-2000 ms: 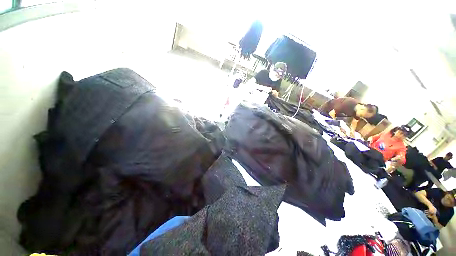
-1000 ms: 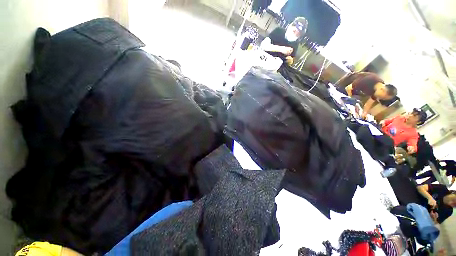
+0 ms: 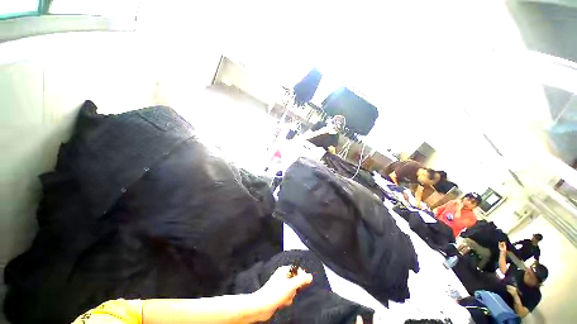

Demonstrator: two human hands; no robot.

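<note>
My left hand (image 3: 285, 288), on a bare forearm with a yellow sleeve, is over the dark charcoal cloth (image 3: 310, 262) at the bottom centre. Its fingers are closed around a small dark item (image 3: 295, 268), possibly thread snips; its shape is unclear. A small skin-coloured bit, likely a fingertip of my right hand (image 3: 359, 319), shows at the bottom edge beside a dark fold of the cloth. The rest of that hand is out of the picture, so its grip is hidden.
A large black garment pile (image 3: 183, 215) fills the left. More stacked black garments (image 3: 348, 221) lie on the white table (image 3: 367, 294). Black speckled trim (image 3: 427, 321) shows at the bottom edge. Several people sit or lean along the table's far side, near a blue cloth item (image 3: 496, 307).
My left hand and forearm have come into view over the charcoal cloth. The cloth has changed shape, and the blue edge beneath it no longer shows. The camera view has shifted; the red container is out of view.
</note>
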